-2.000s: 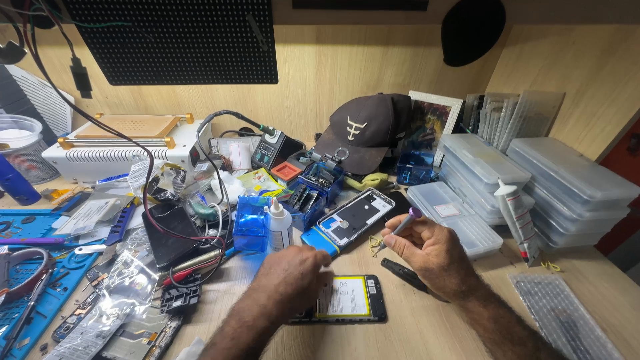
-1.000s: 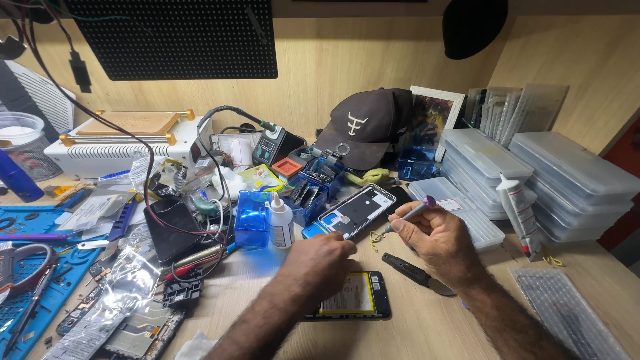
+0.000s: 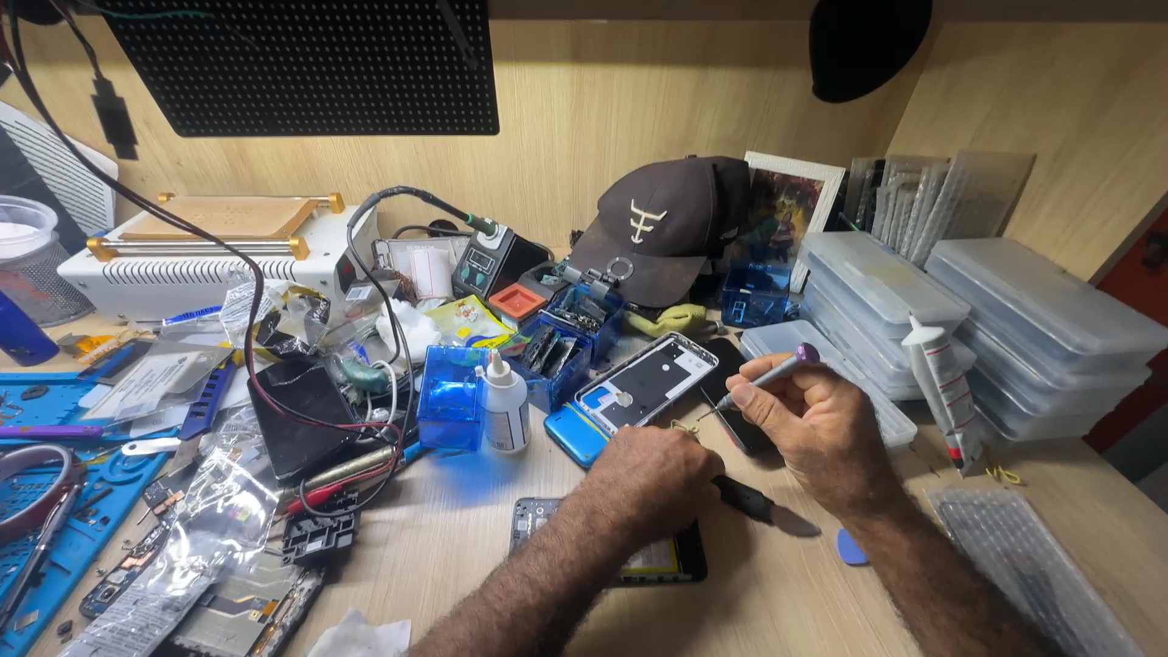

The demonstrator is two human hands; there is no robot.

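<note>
My right hand holds a small precision screwdriver with a purple cap, its tip pointing down and left. My left hand reaches across an opened smartphone with a yellow-edged battery, its fingers near the end of a dark-handled tool; whether they grip it is hidden. Behind the left hand lies a blue phone back housing, partly under the hand's view. A dark phone lies between that housing and the screwdriver.
Blue bins, a white dropper bottle and a cap stand behind. Clear plastic boxes and a tube are at right. Cables, a black phone and a blue mat crowd the left. A blue pick lies near my right forearm.
My left hand has moved right from the blue housing to near the dark-handled tool. My right hand still holds the screwdriver. The blue pick has come into sight.
</note>
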